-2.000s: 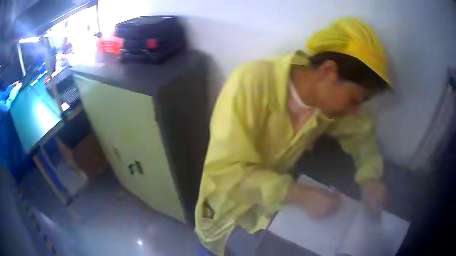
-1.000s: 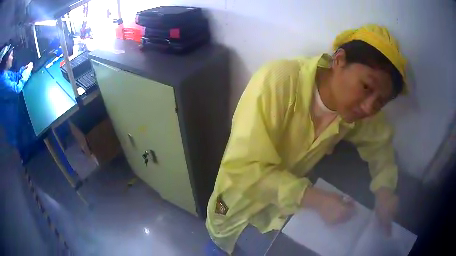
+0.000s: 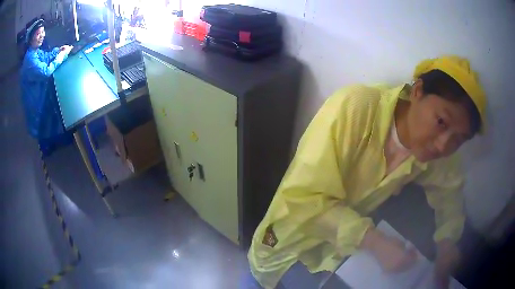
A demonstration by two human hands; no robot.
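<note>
Neither of my hands is in view. Nearest in front of me, a person in a yellow smock (image 3: 333, 169) and yellow cap leans over open white pages (image 3: 375, 268) at the lower right. The person's one hand rests on the pages with the fingers closed; a pen in it is too blurred to make out. The other hand is at the right part of the pages. The pages lie on a dark bench top (image 3: 398, 206) and are cut off by the lower edge.
A pale green steel cupboard (image 3: 195, 141) with keys stands left of the person. Black cases (image 3: 240, 34) and a red-orange bin (image 3: 192, 28) sit on it. Further left are a green-topped workbench (image 3: 84, 90), a cardboard box (image 3: 138, 141) and a person in blue (image 3: 39, 84). Striped tape crosses the floor.
The view has shifted left, so the cupboard and the person in yellow sit further right. The person in yellow has raised the face from the pages. The person in blue has come into fuller view.
</note>
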